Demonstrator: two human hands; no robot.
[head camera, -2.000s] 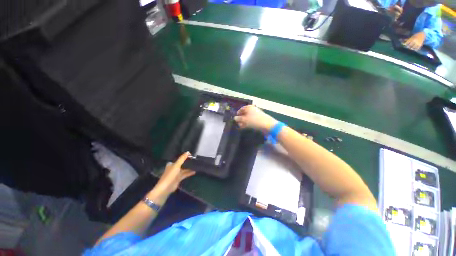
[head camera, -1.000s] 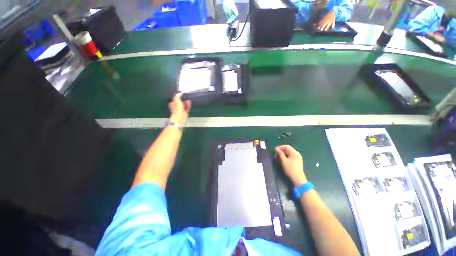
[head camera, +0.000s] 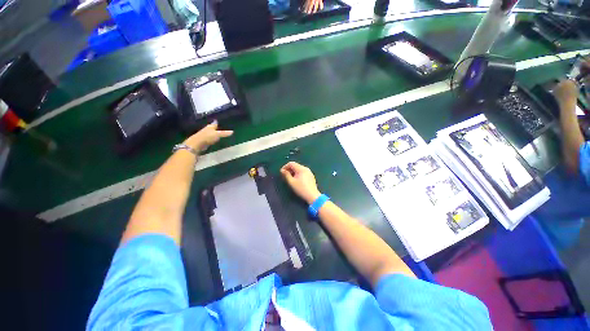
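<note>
A tablet unit (head camera: 249, 223) with a big silver-grey plate lies on the green bench in front of me. My left hand (head camera: 208, 138) is stretched forward over the pale strip, fingers apart, just below a black foam tray (head camera: 236, 108) that holds a tablet; I cannot tell if it touches the tray. A second foam tray with a tablet (head camera: 136, 116) is to its left. My right hand (head camera: 300, 180) is curled beside the tablet's top right corner; whether its fingertips hold something small is unclear. A white compartment tray (head camera: 372, 191) with several boards lies to the right.
Small dark pieces (head camera: 293, 154) lie beyond my right hand. Right of the compartment tray is a white stack (head camera: 515, 216) with a black-framed panel. Another foam tray (head camera: 414, 57) is on the far belt, near a round dark device (head camera: 482, 79). A person's arm (head camera: 569, 123) is at the right edge.
The view has swung right. A second ago my left hand was at the edge of the left foam tray; now it is below the right one. My right hand remains by the near tablet.
</note>
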